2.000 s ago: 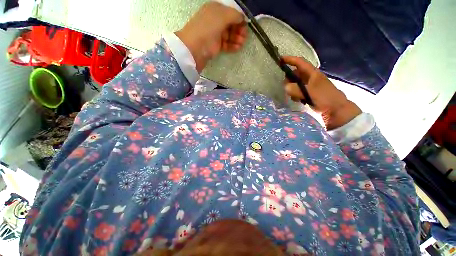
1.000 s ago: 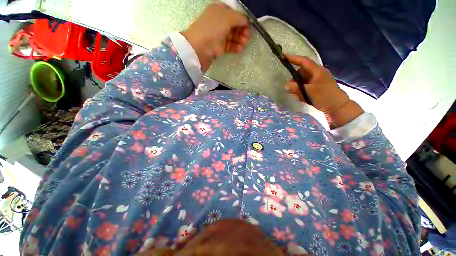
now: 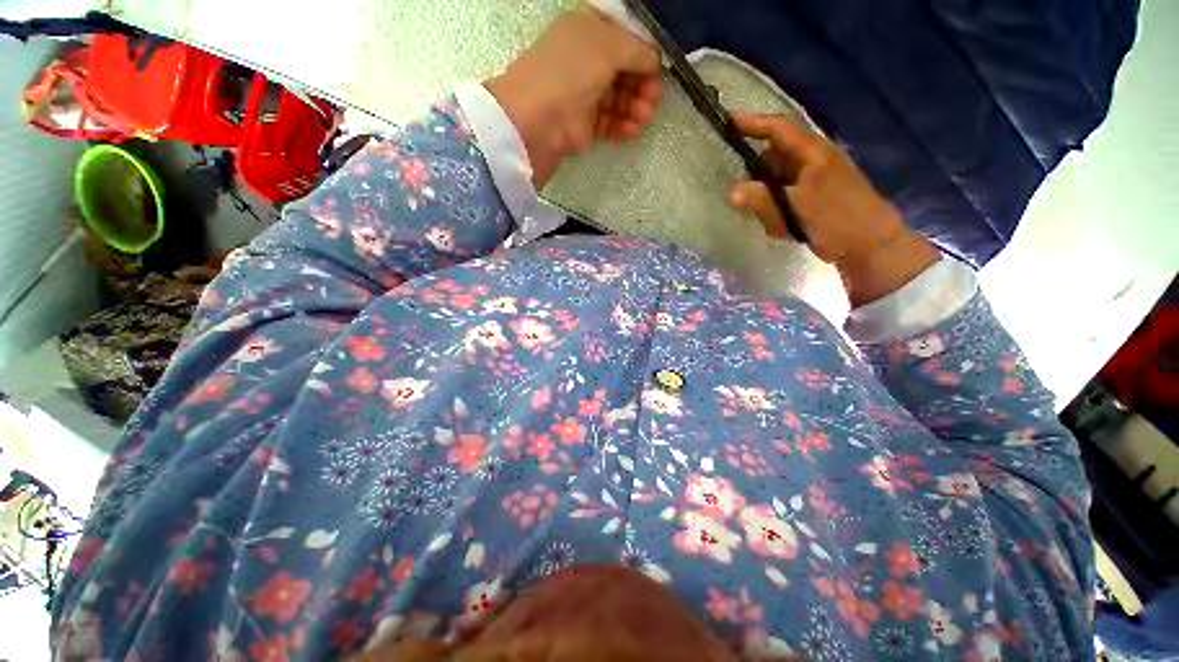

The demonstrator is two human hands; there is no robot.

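Observation:
A dark navy garment panel [image 3: 905, 104] lies on the pale cutting table at the upper right, with a thin white edge of wadding along its curved side. My right hand [image 3: 828, 194] holds black shears [image 3: 724, 119] by the handles. The long blades point up and left along the panel's edge, and their tips are cut off by the frame's top. My left hand [image 3: 582, 80] is curled just left of the blades. A bit of white wadding [image 3: 618, 10] shows above it at the top edge; the fingers' grip on it is partly hidden.
The table [image 3: 427, 45] has its near edge at my waist. Red plastic stools or baskets [image 3: 155, 91] and a green-rimmed basin [image 3: 119, 197] are on the floor at left, near a dark patterned heap [image 3: 123, 343]. Dark and red items lie beyond the table at right.
My left hand and the shears have shifted slightly to the right. The navy panel has shifted slightly, and its lower corner is now partly behind my right wrist.

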